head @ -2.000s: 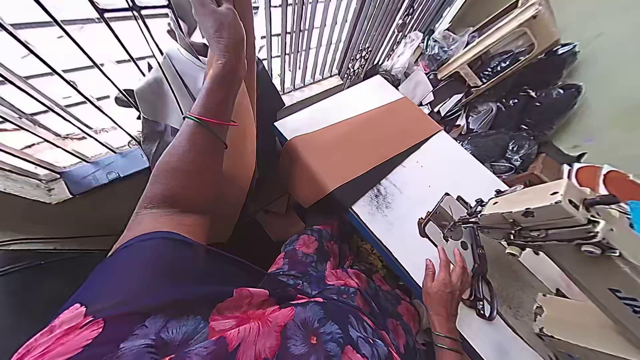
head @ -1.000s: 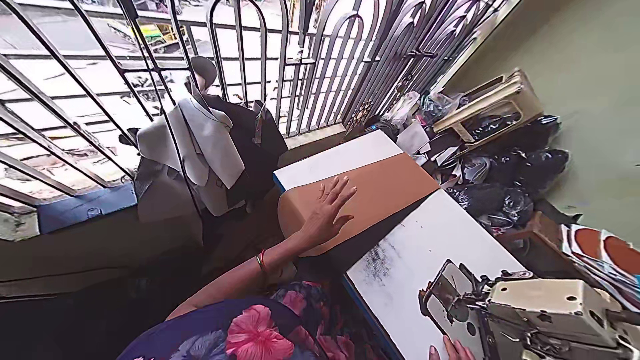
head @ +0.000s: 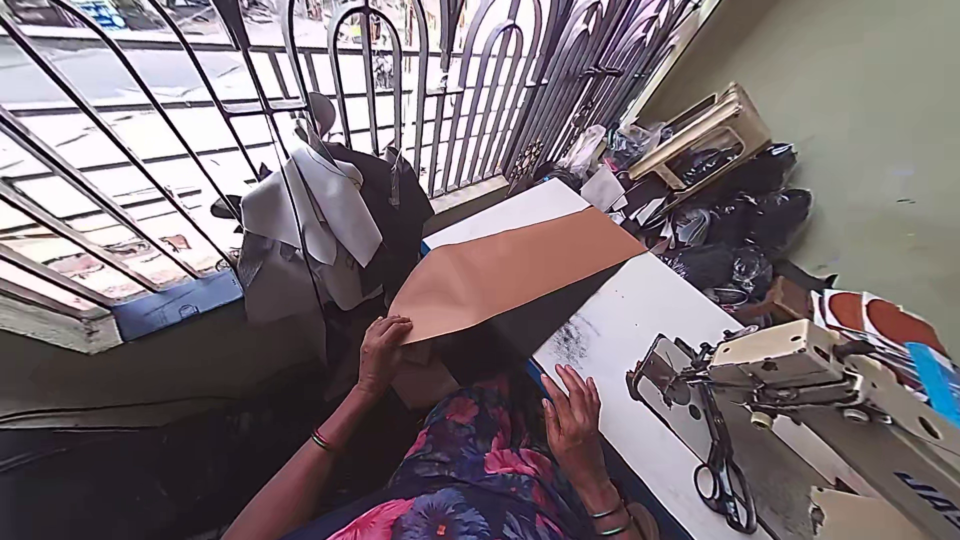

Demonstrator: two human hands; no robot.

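A long brown sheet, perhaps leather or synthetic leather (head: 517, 262), lies across the white table (head: 660, 300), its near end hanging past the table's edge. My left hand (head: 382, 349) grips a corner of that hanging end. At the table's near edge my right hand (head: 574, 409) is raised with its fingers apart and nothing in it. Dark material lies under the sheet. Black-handled scissors (head: 724, 472) rest on the bed of the sewing machine (head: 780, 360), to the right of my right hand.
Grey and black material pieces (head: 322, 210) hang by the metal window grille (head: 367, 75). Beyond the table are black plastic bags (head: 772, 214) and a cream plastic frame or stool (head: 705, 142). Brown and white cut pieces (head: 885, 322) lie behind the machine.
My left hand was raised near the grille, then lay flat on the brown sheet, and now holds its near corner. My right hand has come off the machine bed. The view has shifted.
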